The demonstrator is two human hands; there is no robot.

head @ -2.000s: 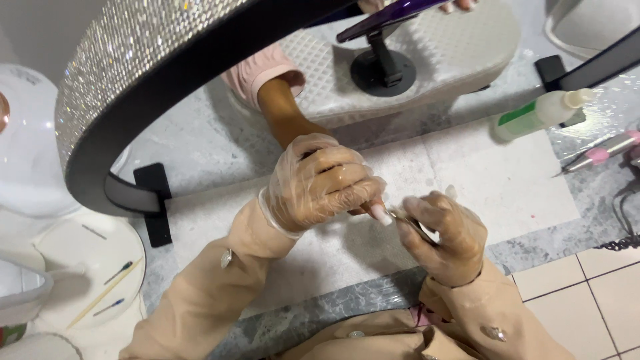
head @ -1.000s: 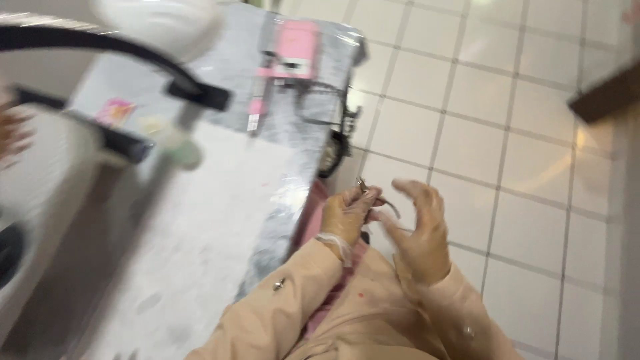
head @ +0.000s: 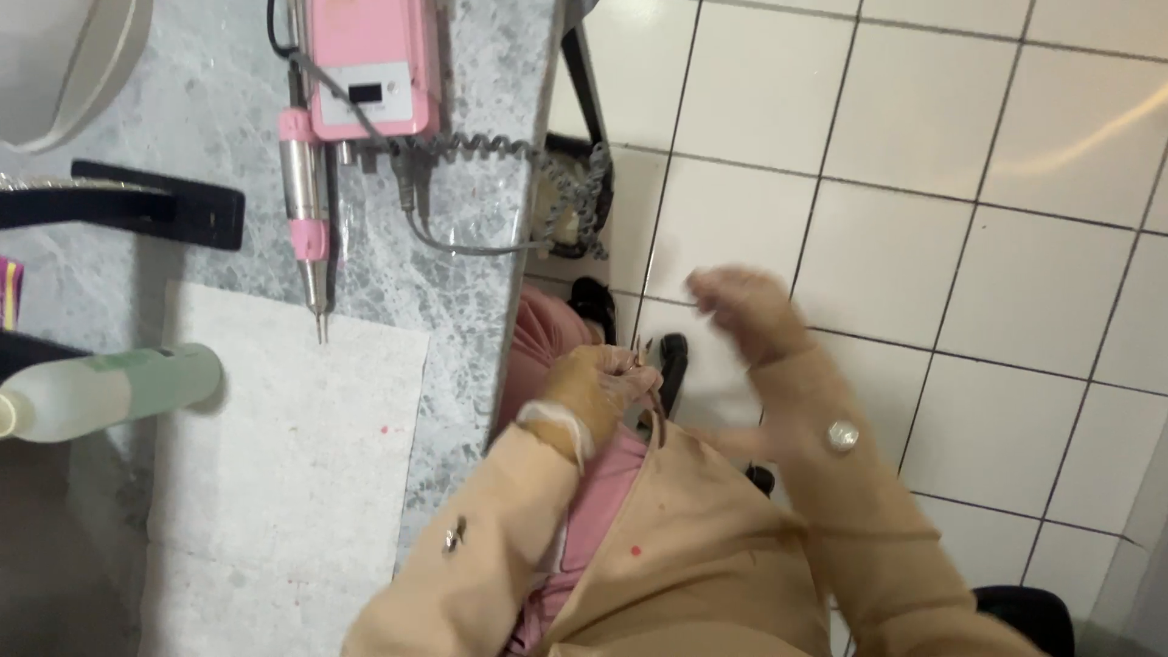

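My left hand [head: 598,392], in a thin clear glove bunched at the wrist, holds a small metal nipper [head: 659,411] with curved handles, above my lap just off the table edge. Its jaws point upward past my fingertips. To the right of it, my right hand [head: 748,319] is raised over the floor, blurred, fingers apart from the tool and nothing visible in them. Both forearms wear beige sleeves with buttons.
On the marbled table [head: 474,328] lie a pink nail drill unit [head: 374,55], its handpiece [head: 306,192] with a coiled cord, a white paper towel [head: 283,438], a green-labelled bottle [head: 119,388] and a black lamp foot [head: 201,205]. Tiled floor [head: 885,246] lies right.
The view has swung right, away from a client's hand. My right hand held the nipper at that hand's nail two seconds ago; now the tool is in my left hand.
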